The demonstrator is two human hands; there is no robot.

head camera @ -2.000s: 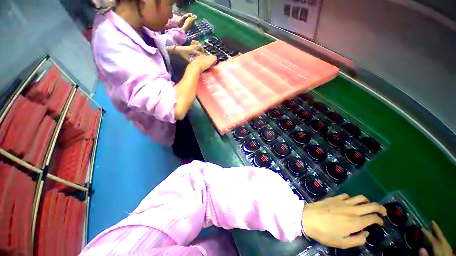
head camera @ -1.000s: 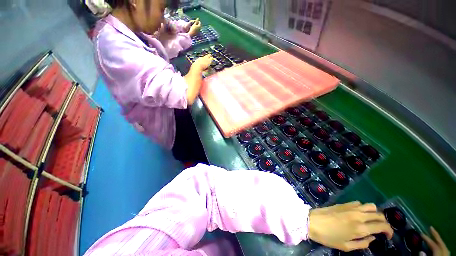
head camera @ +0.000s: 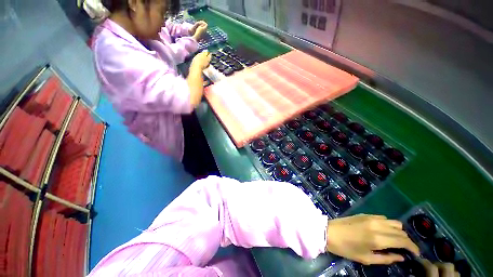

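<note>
My left hand (head camera: 372, 239) reaches over the near clear blister tray (head camera: 427, 208) at the bottom right, palm down, with its fingertips on or over black round units; whether it grips one is hidden. My right hand (head camera: 442, 269) shows only as a few fingers at the bottom edge, close to the left fingertips. A round unit with red marks (head camera: 422, 225) sits in the tray's back corner, with another (head camera: 443, 250) in front of it. A second blister tray (head camera: 399, 172) full of such units lies further left, partly under a foam sheet.
The orange-red foam sheet (head camera: 286, 92) overhangs the second tray. A person in a pink smock (head camera: 143, 81) works at the bench (head camera: 438, 162) beyond it, with trays of dark units (head camera: 230, 60). A rack of red trays (head camera: 65, 178) stands on the left, across blue floor.
My right fingers have moved left along the bottom edge, towards my left fingertips. My left hand stays over the near tray. The other person's near hand has moved up from the tray.
</note>
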